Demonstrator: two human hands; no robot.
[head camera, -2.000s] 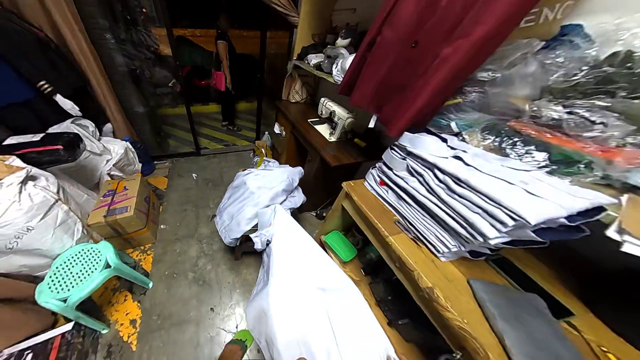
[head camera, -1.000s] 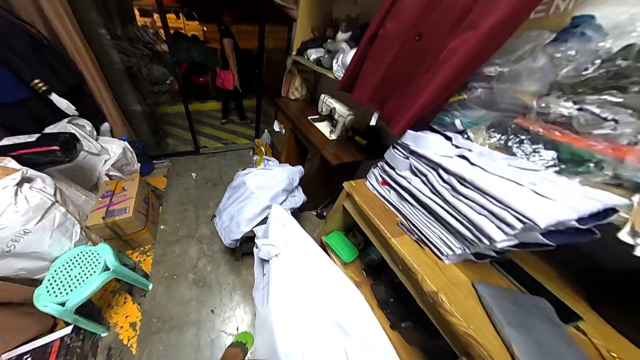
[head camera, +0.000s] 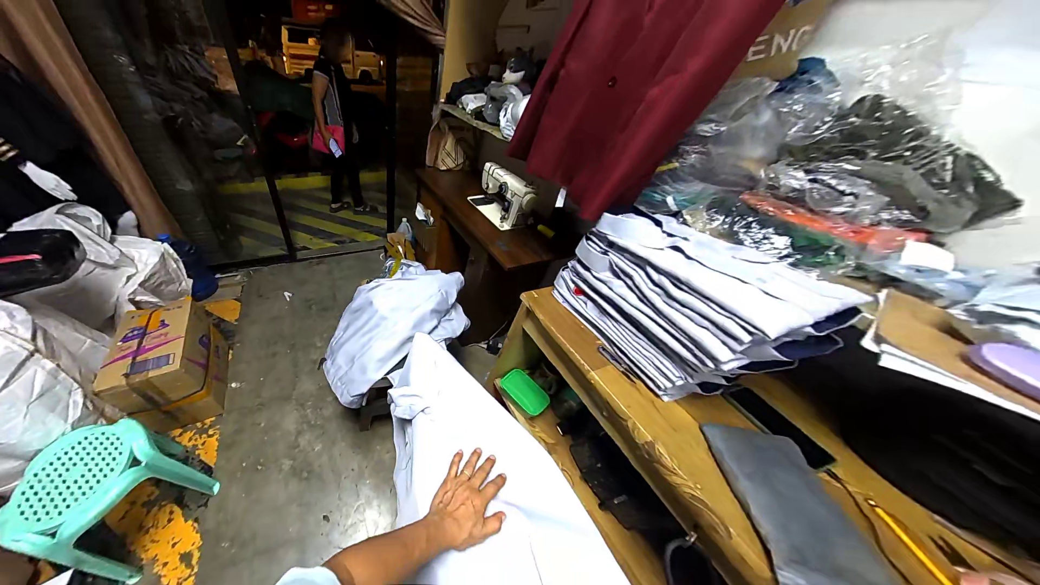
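My left hand (head camera: 467, 504) lies palm down with its fingers spread on a white cloth garment (head camera: 504, 455), which is stretched over a long narrow surface hidden beneath it. Beyond the garment's far tip, a pile of pale blue-white cloth (head camera: 398, 325) covers a low stool. At the bottom right edge, a small patch of skin, apparently part of my right hand (head camera: 979, 577), shows near a yellow pencil (head camera: 910, 540); the rest is out of frame. A stack of folded white garments (head camera: 691, 301) rests on the wooden table to the right.
The wooden table (head camera: 601, 341) also bears a grey cloth-like item (head camera: 792, 504) and a dark phone (head camera: 780, 426). A green plastic container (head camera: 526, 392) is on its lower shelf. A sewing machine (head camera: 508, 195), cardboard boxes (head camera: 158, 357) and a green plastic stool (head camera: 77, 487) stand around. A person (head camera: 329, 122) is outside the doorway.
My left hand has come into view and now lies on the white garment. The garment's far end has shifted and looks smoother than two seconds ago.
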